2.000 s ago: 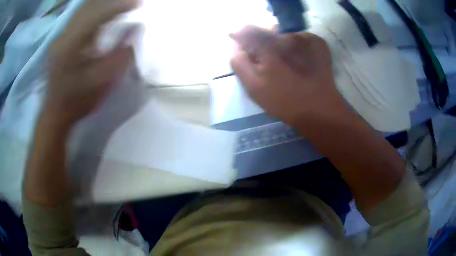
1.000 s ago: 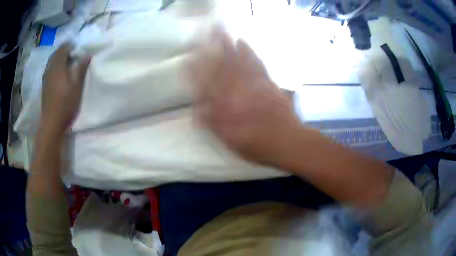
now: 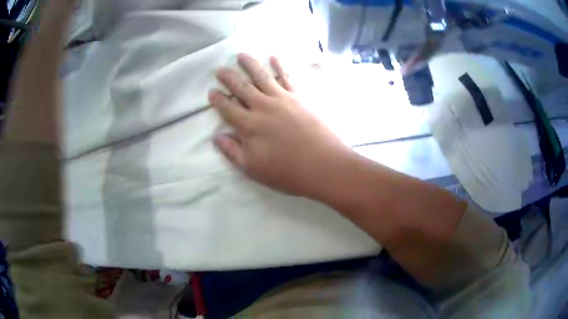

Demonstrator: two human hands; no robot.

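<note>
A large cream garment panel (image 3: pixel 187 218) lies spread flat over the left and middle of the table, with a dark seam or fold line running across it and a grey shadow band down its left part. My right hand (image 3: pixel 268 124) lies on the panel near the middle, palm down, fingers apart, holding nothing. My left arm reaches up along the left edge; its hand is cut off at the top or lost in blur, so its hold cannot be seen. The bright area by the machine needle is washed out by glare.
The sewing machine (image 3: pixel 511 37), white with blue lettering, stands at the top right. A dark cylindrical attachment (image 3: pixel 417 86) hangs under it. Right of it lies a stack of cream cut pieces (image 3: pixel 489 156) with a dark strip (image 3: pixel 476 98) on it. Black-and-green scissors (image 3: pixel 547 146) lie further right.
The panel has been drawn out over the table at left and now lies flatter. My right hand has gone from gripping near the needle to resting open on it. My left hand has moved up and away.
</note>
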